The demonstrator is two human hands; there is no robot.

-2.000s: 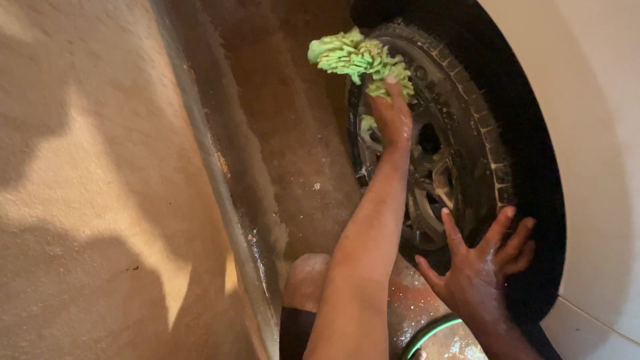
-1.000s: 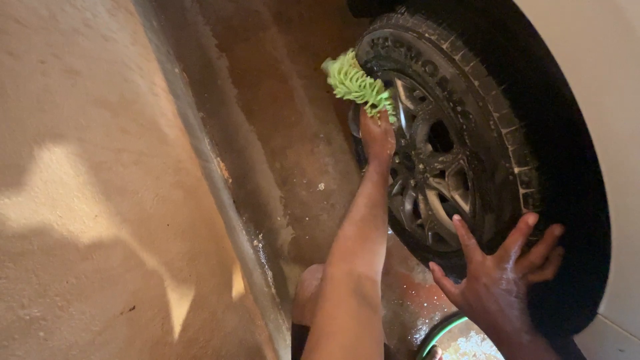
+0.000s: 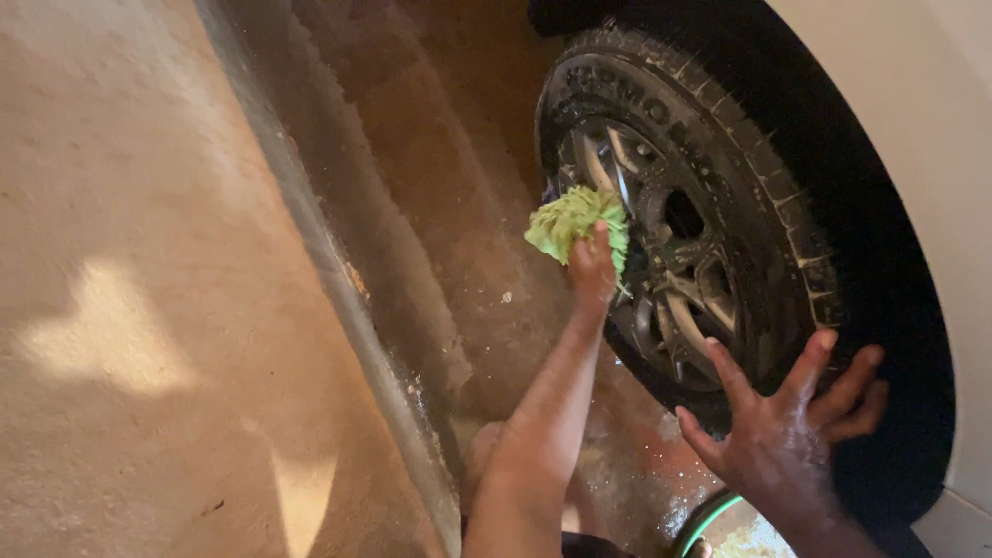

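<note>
My left hand (image 3: 593, 267) grips a green chenille wash mitt or cloth (image 3: 577, 221) and holds it at the outer face of a car's alloy wheel (image 3: 686, 310). Wet marks and some foam show on the spokes and on the black rubber tyre (image 3: 744, 170). Over the lower right of the tyre, my right hand (image 3: 783, 434) is spread with nothing in it. Its fingertips lie at the tread and near the rim; whether they press on the rubber is hard to tell. The dark wheel arch partly hides the tyre.
A pale car body panel (image 3: 922, 108) curves around the wheel arch. At the bottom stands a green-rimmed container (image 3: 717, 515) with sudsy contents, partly out of view. Wet ground (image 3: 496, 341) runs beside a raised concrete edge (image 3: 341, 287). My knee shows behind my left forearm.
My left hand has moved the green mitt from the top of the tyre down toward the wheel's middle. My right hand stays spread by the lower tyre.
</note>
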